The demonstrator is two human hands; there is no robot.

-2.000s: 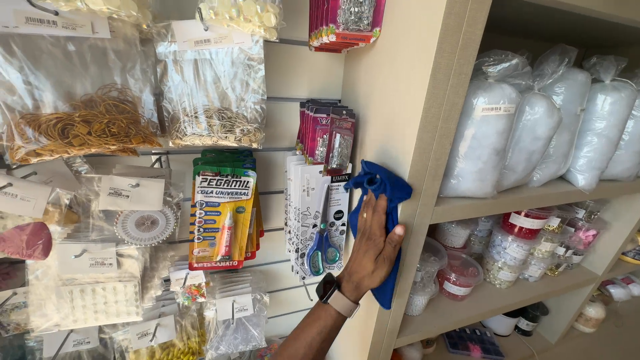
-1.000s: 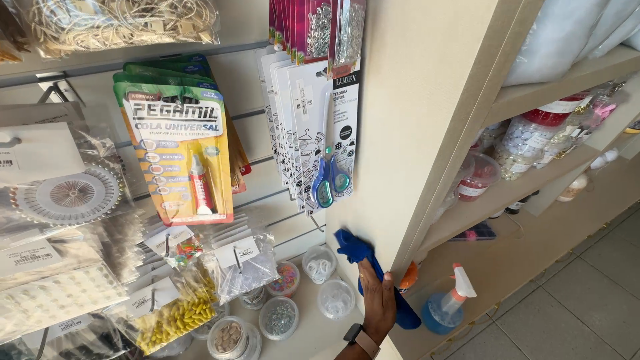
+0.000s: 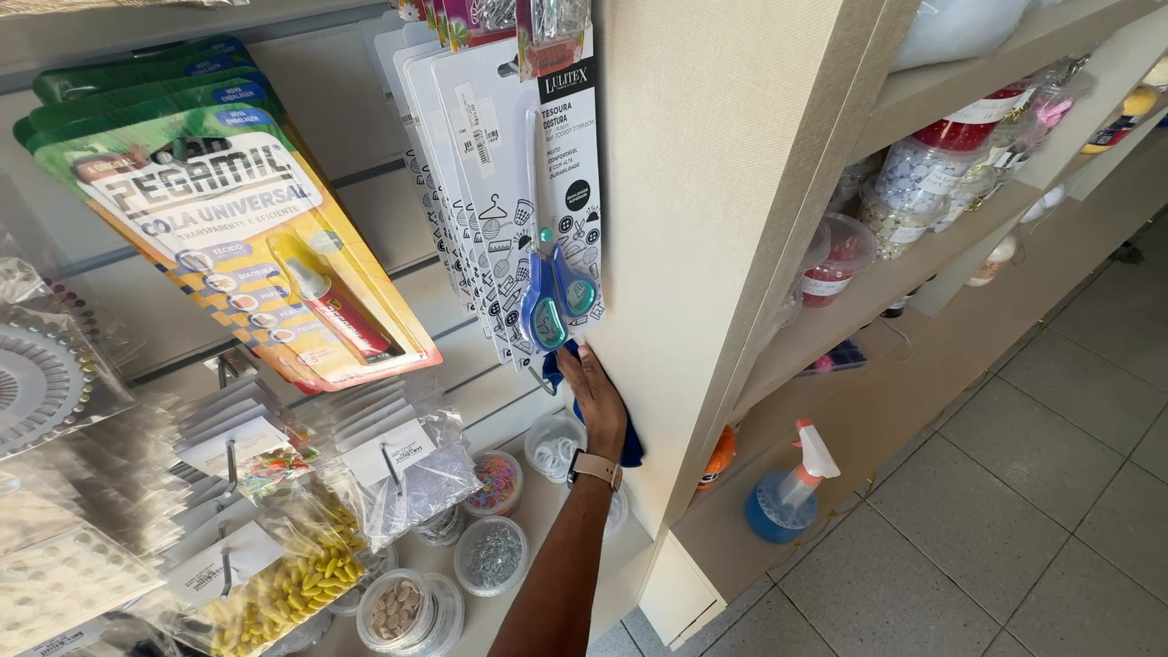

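Observation:
My left hand, with a watch on the wrist, reaches down and holds a dark blue cloth against the lower part of the beige side panel. Its fingertips are just beneath carded sewing scissors, which hang from the slatted wall. The hand and the panel's corner hide part of the cloth. Left of the scissors hang carded tubes of Pegamil glue. My right hand is not in view.
Round tubs of small pieces stand on the base shelf below my hand. Bags of yellow beads hang at lower left. Right of the panel are shelves with lidded tubs, and a spray bottle with blue liquid stands low down.
My left hand has moved the cloth down the side panel from beside the scissors, then inward to below them. The view has tilted down, bringing the spray bottle and base shelf into sight.

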